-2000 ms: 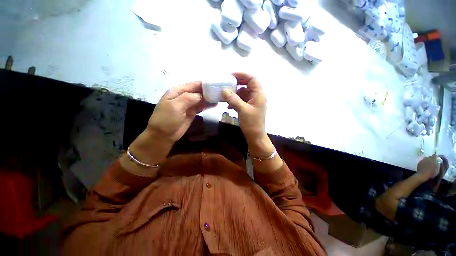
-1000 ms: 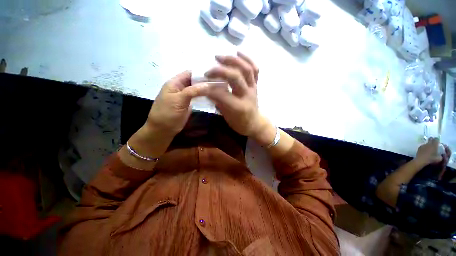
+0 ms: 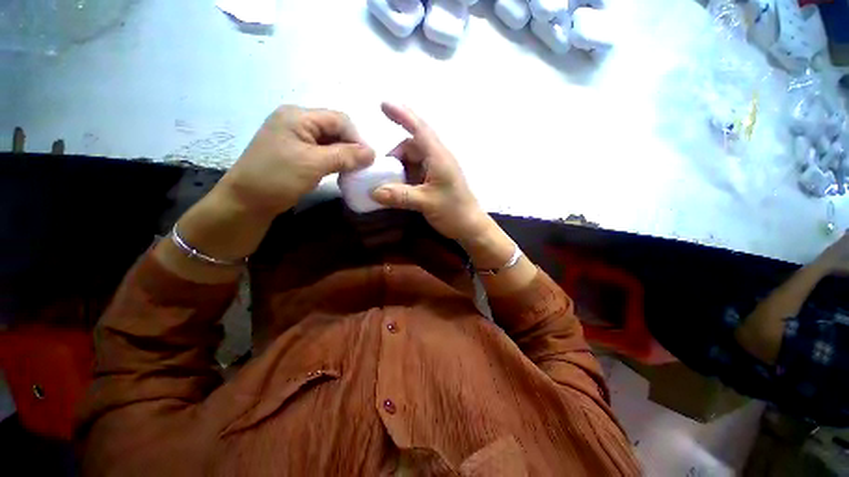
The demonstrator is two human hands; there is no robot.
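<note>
A small white rounded case (image 3: 361, 189) is held just over the front edge of the white bench (image 3: 307, 79). My right hand (image 3: 428, 186) grips it with the thumb on its face; the index finger is raised. My left hand (image 3: 303, 154) is at its upper left corner, thumb and index finger pinched together. Whether a thin film is between these fingertips I cannot tell. A loose pile of white cases (image 3: 447, 23) lies at the top centre, cut off by the picture's edge.
White sheets (image 3: 247, 11) lie at the upper left, near a clear plastic bag (image 3: 74, 19). Clear bags with white pieces (image 3: 819, 140) are at the right. Below the bench are red stools (image 3: 610, 303) and a cardboard box (image 3: 694, 389). A person's forearm (image 3: 791, 303) is at the right edge.
My left hand has moved left and up and its fingers are now pinched at the case's corner. My right hand has gone from sweeping across the case to gripping it. The view has shifted.
</note>
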